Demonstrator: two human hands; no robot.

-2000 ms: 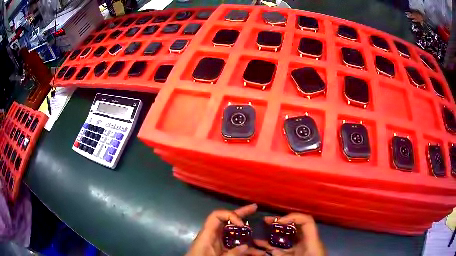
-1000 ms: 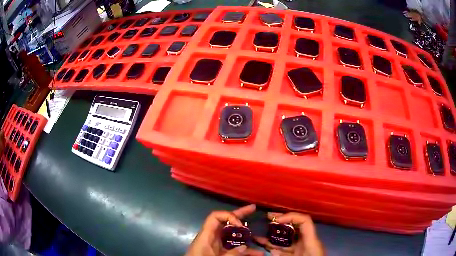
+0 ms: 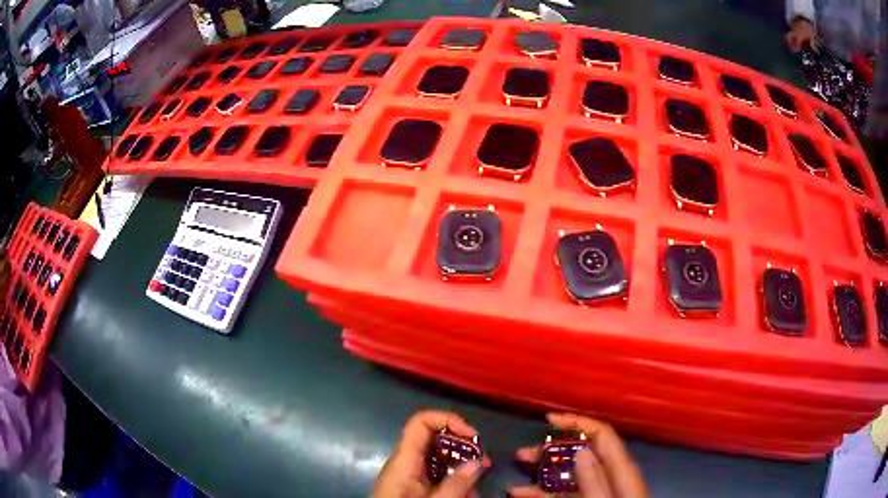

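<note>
My left hand holds a smartwatch body with its screen lit, at the bottom edge of the view; the thumb lies on the screen. My right hand holds a second lit smartwatch body beside it, with a finger or thumb over its right side. Both hands are partly cut off by the lower edge. Behind them stands a thick stack of red-orange foam trays. Its top tray holds rows of watch bodies, the front row face down with round sensor marks. Several pockets are empty.
A calculator lies left of the stack on the green bench. A flatter red tray lies behind it, another at far left. Paper is at lower right. A person's hand shows at top right.
The watch screens went from icons to plain text, and now show coloured icons again. My hands have moved slightly apart, and my thumbs are now on the watches. A person's hand has appeared at top right.
</note>
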